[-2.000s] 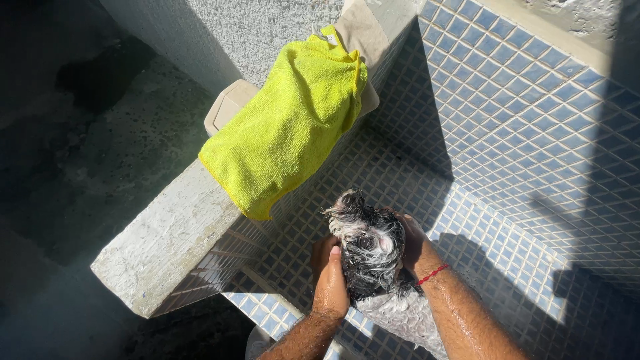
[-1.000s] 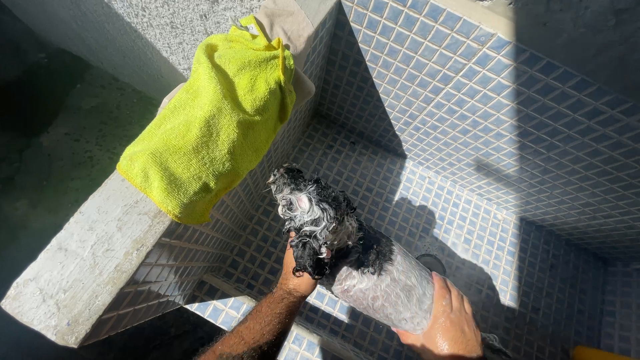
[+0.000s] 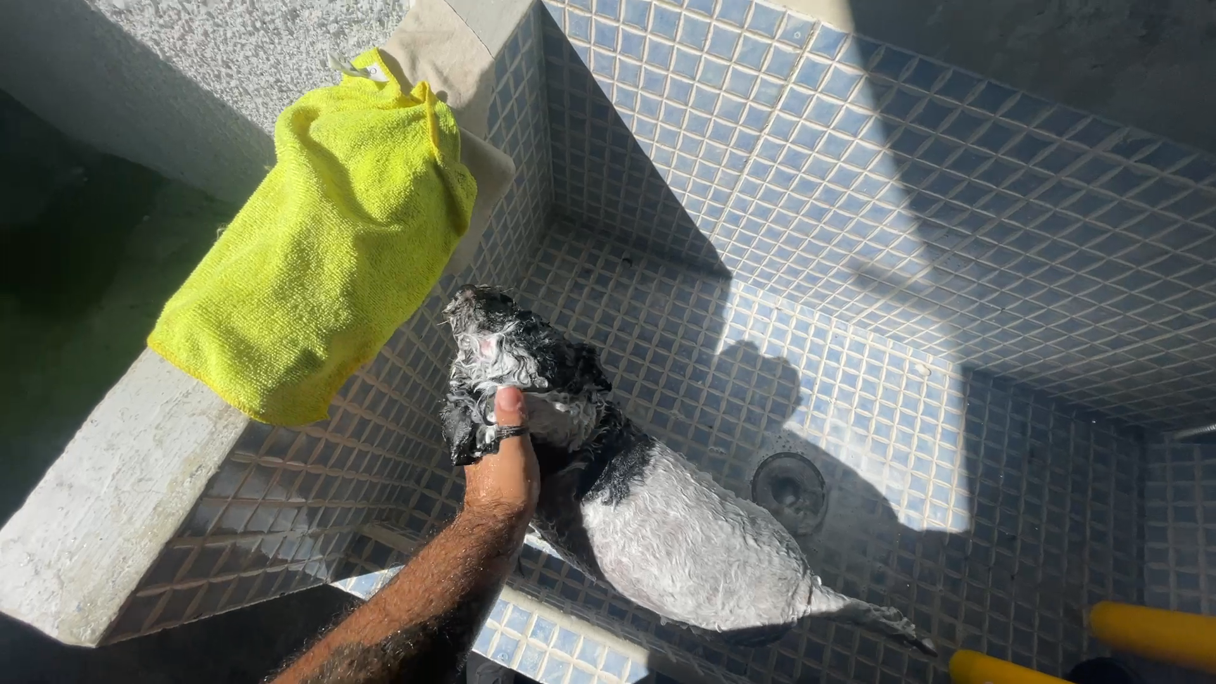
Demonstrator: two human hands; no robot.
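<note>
A wet, lathered black-and-white dog (image 3: 684, 541) stands in a basin lined with blue tiles. Its head points to the upper left and its thin tail to the lower right. My left hand (image 3: 506, 456) holds the dog at the neck and jaw, thumb uppermost, with a dark ring or band on the thumb; the fingers are hidden beneath the fur. My right hand is out of view. A yellow-green microfiber cloth (image 3: 323, 256) lies over the basin's rim, left of the dog's head.
The concrete rim (image 3: 123, 494) runs along the left. A round drain (image 3: 789, 489) lies in the basin floor beside the dog. Two yellow tubular things (image 3: 1154, 632) show at the lower right, their kind unclear. Tiled walls (image 3: 950, 218) rise behind.
My right hand has moved from the dog's head to its rear, then out of view. My left hand has stayed at the head and neck. More of the dog's body and tail now shows.
</note>
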